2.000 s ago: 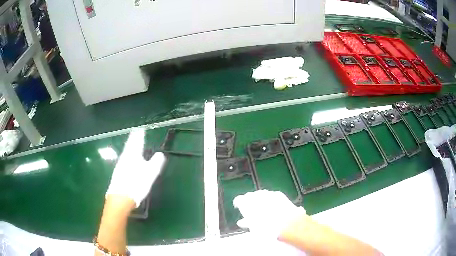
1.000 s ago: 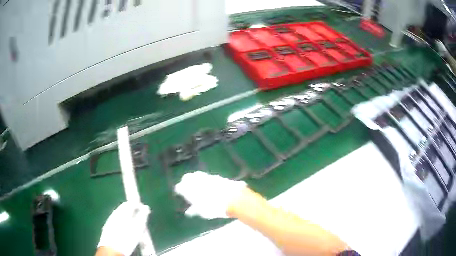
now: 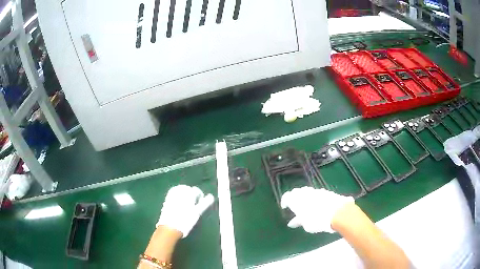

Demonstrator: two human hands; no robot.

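Black phone frames [image 3: 380, 152] lie in a slanting row on the green belt [image 3: 158, 181]. My right hand [image 3: 316, 209], in a white glove, is at the lower edge of a dark frame [image 3: 279, 160] at the row's left end; its fingers close on that edge, slightly blurred. My left hand [image 3: 181, 210], gloved, is left of the white stop bar [image 3: 225, 210], thumb apart, holding nothing visible. Another frame's camera end [image 3: 242, 180] shows just right of the bar. A separate black frame [image 3: 81, 231] lies at the left of the belt.
A light-grey machine [image 3: 184, 52] stands beyond the belt. A crumpled white heap [image 3: 292, 102] and a red tray [image 3: 368, 109] holding frames lie behind the belt's rail. A white cover [image 3: 400, 231] is at the near right. White-wrapped material [image 3: 463, 144] shows at the right edge.
My left hand has left the white bar and moved up beside it. The view has turned left. My right hand is farther from the bar, now at a frame's lower end.
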